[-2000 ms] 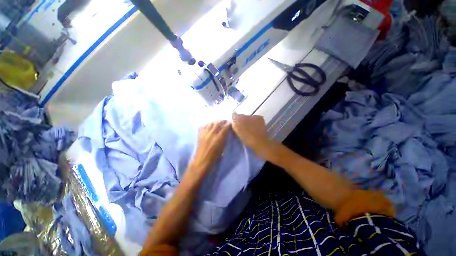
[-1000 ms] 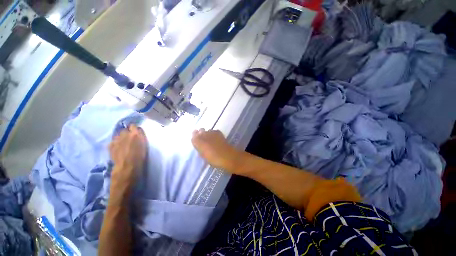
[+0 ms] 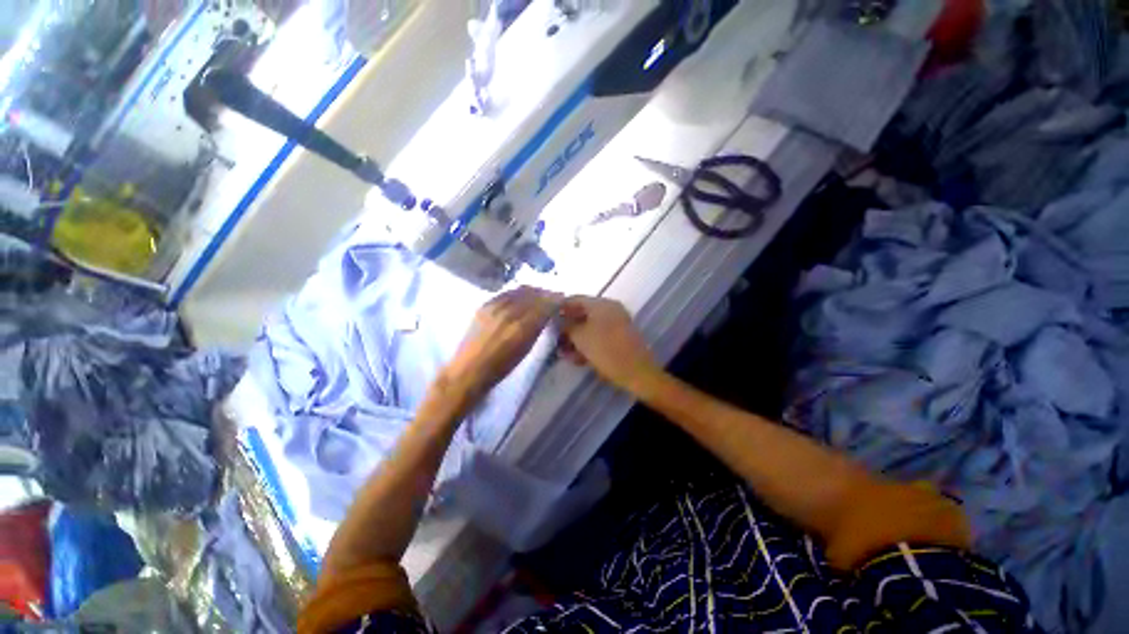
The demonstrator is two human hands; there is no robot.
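A light blue garment piece [image 3: 341, 359] lies crumpled on the white table left of the needle, with its lower part hanging over the front edge. My left hand [image 3: 508, 332] and my right hand [image 3: 597, 337] are close together just in front of the presser foot [image 3: 505, 266]. The fingers of both hands pinch the cloth edge between them; the fingertips are partly lost in glare. The white sewing machine head [image 3: 563, 155] stands behind the hands. The needle itself cannot be made out.
Scissors [image 3: 731, 196] lie right of the needle, blades pointing left. A grey-blue fabric square [image 3: 842, 84] lies at the table's right end. A dark green lamp arm [image 3: 291, 124] reaches over the machine. Blue garment heaps [image 3: 978, 334] lie on the right and dark cloth [image 3: 112, 396] on the left.
My hands were apart on the cloth a second ago and have come together in front of the presser foot. The cloth's hanging part has shifted. The camera view has moved too.
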